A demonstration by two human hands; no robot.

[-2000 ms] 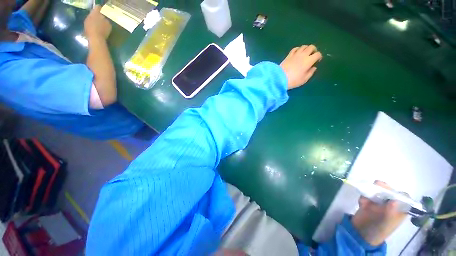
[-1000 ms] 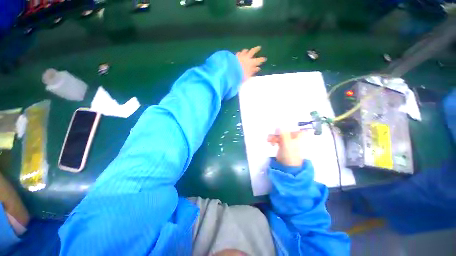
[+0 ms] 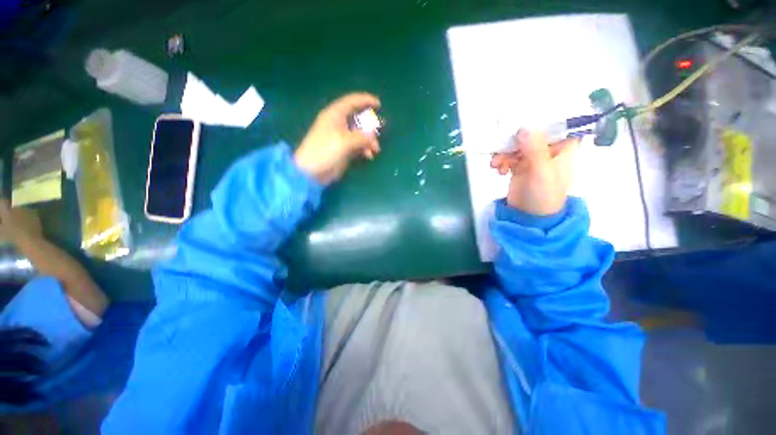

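Note:
My left hand (image 3: 339, 136) holds a small electronic unit (image 3: 368, 121) between thumb and fingers, above the green bench (image 3: 374, 204) left of the white paper sheet (image 3: 493, 68). The unit looks dark with a bright whitish face; its details are blurred. My right hand (image 3: 540, 166) is closed around the glue syringe (image 3: 555, 134) over the paper sheet. The syringe points left, its thin yellowish tip near the sheet's left edge. A green adapter (image 3: 605, 116) sits at its rear, with a yellowish air hose (image 3: 681, 87) attached. The tip and the unit are apart.
A grey dispenser box (image 3: 693, 161) with a red light stands at right. At left lie a smartphone (image 3: 173, 168), white wipe (image 3: 217, 104), white bottle (image 3: 132, 76), another small unit (image 3: 176, 44) and a bag with yellow contents (image 3: 98, 187). White specks dot the bench. Another person's arm (image 3: 53, 263) is at far left.
The view has turned and shifted. My left hand, reaching out on the bench before with no unit visible, is drawn back and now holds a unit. My right hand still holds the syringe.

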